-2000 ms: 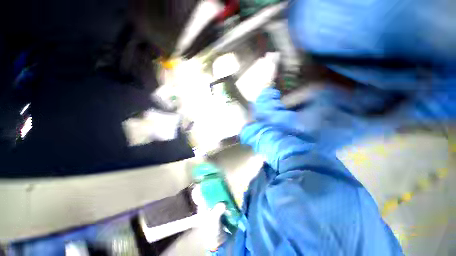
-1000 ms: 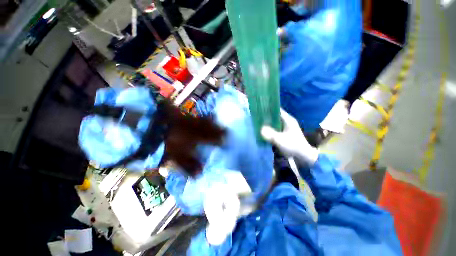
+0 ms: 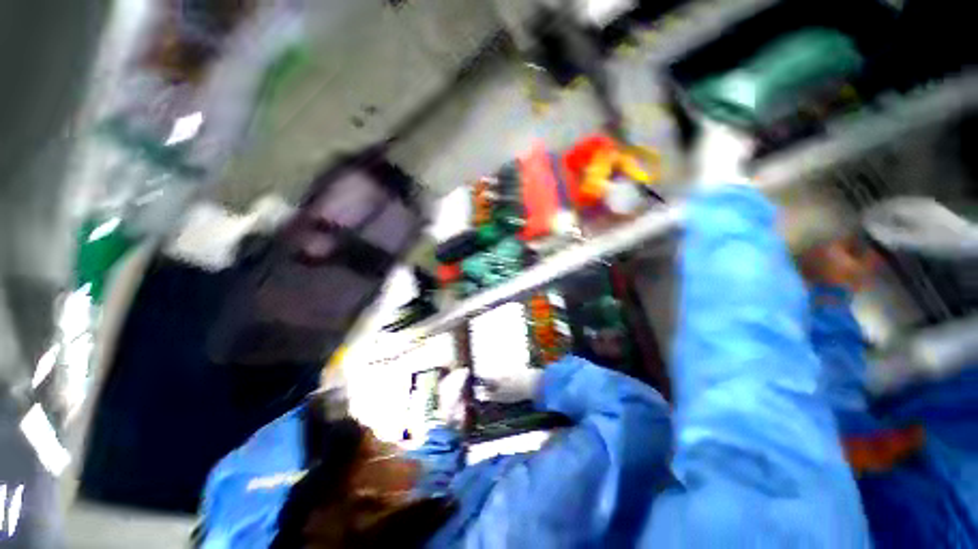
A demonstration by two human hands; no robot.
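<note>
My right hand (image 3: 724, 153), in a white glove, is stretched out at the upper right. It is blurred but appears closed on the near end of a green bundle (image 3: 788, 77). The bundle is over a black bin (image 3: 901, 48) beyond a long pale rail (image 3: 601, 247). Whether the bundle touches the bin is unclear. I cannot make out my left hand; the gloves lower in the picture appear to be another person's.
A person in a blue smock (image 3: 558, 472) works at the bench at bottom centre, gloves near a dark tray (image 3: 509, 418). Red and green items and a red container (image 3: 590, 169) stand beyond. A dark panel (image 3: 204, 397) is at left. Another blue sleeve (image 3: 842, 343) shows at right.
My right hand has moved up and away with the green bundle, from mid-picture towards the black bin. The view has swung, and the seated person now shows lower in the picture.
</note>
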